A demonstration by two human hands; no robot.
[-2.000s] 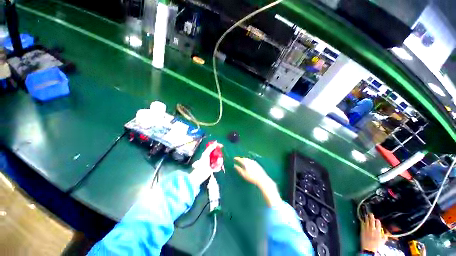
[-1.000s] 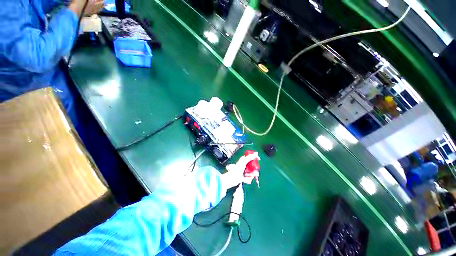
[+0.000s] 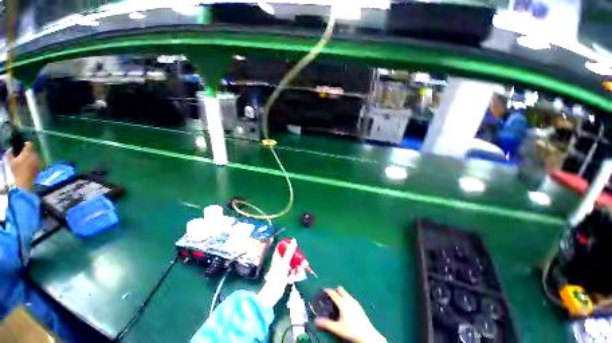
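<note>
My left hand [image 3: 276,276] is closed around a red bottle [image 3: 287,250] with a narrow pale tip pointing down to the right. A white wipe [image 3: 296,272] shows at the same hand. My right hand [image 3: 350,320] holds a black round part [image 3: 324,306] just right of and below the bottle tip. A whitish dispensing syringe [image 3: 296,305] lies below my left hand, with a green end and a thin black lead by it. The long black parts tray [image 3: 463,288] on the right holds several round parts.
The controller [image 3: 226,242] with white cups on top stands left of my left hand. A loose black part [image 3: 307,219] lies beyond. Blue bins [image 3: 92,216] and another person's arm are at left. A yellowish hose [image 3: 289,194] hangs behind the controller.
The view has swung right and levelled. My right hand, out of view one second ago, is back with a black round part in it. My left hand still holds the red bottle.
</note>
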